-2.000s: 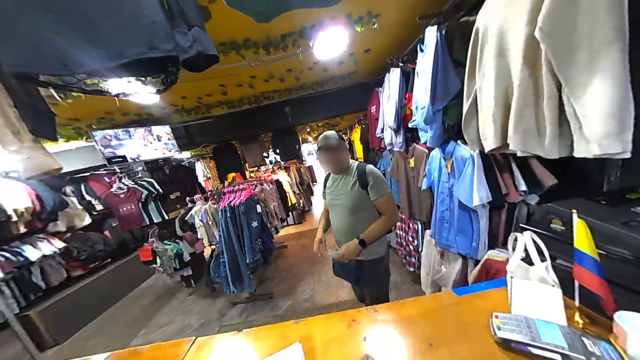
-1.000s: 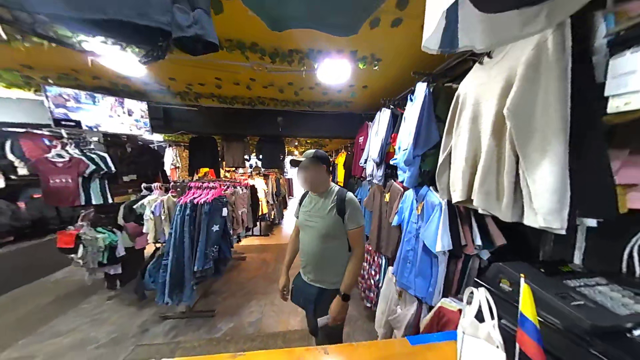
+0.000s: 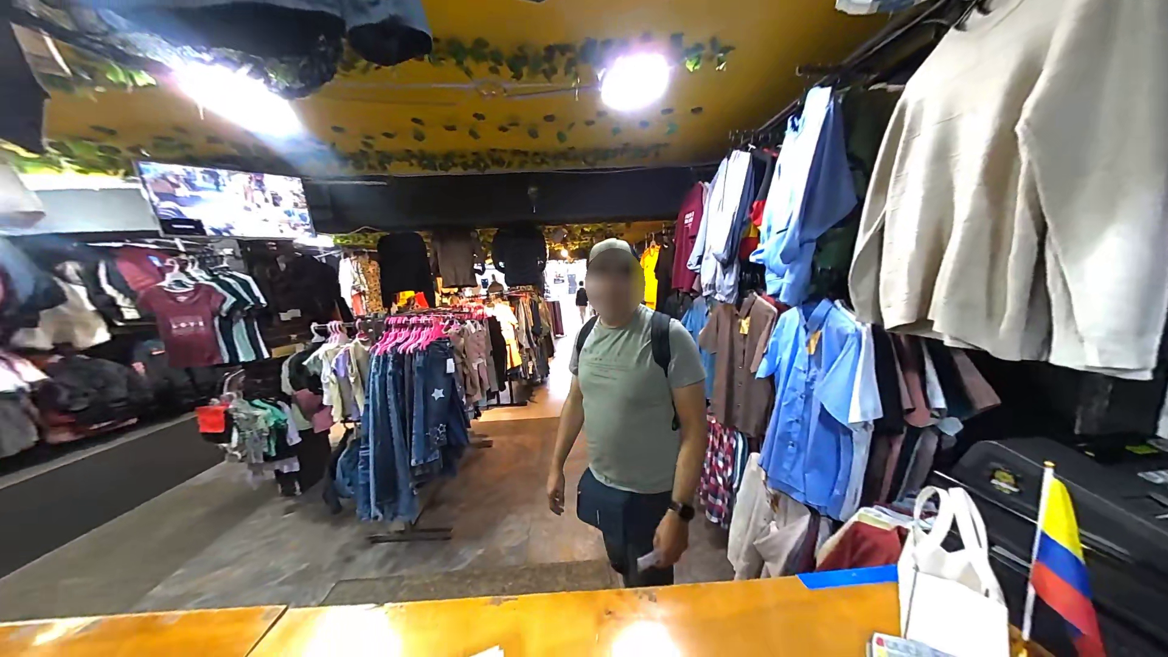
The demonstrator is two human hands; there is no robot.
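Neither my left hand nor my right hand shows in the head view. Along the bottom edge runs a wooden counter (image 3: 547, 620) with a glossy top. At its right end are a small white tote bag (image 3: 954, 570) and a small yellow, blue and red flag (image 3: 1063, 557) on a stick. Part of a card terminal (image 3: 903, 646) shows at the bottom edge, in front of the bag. Beyond the counter stands a person in a green T-shirt (image 3: 630, 401) with backpack straps and a cap, a small pale item in one hand.
Racks of jeans (image 3: 411, 429) and other clothes stand on the floor to the left. Blue shirts (image 3: 812, 401) and a beige sweater (image 3: 995, 192) hang at the right. A black case (image 3: 1031, 484) lies behind the flag. A lit screen (image 3: 228, 199) hangs at the upper left.
The view has shifted, and less of the counter top shows than two seconds ago. The person's hands, held together in front of the body at first, now hang apart at the sides.
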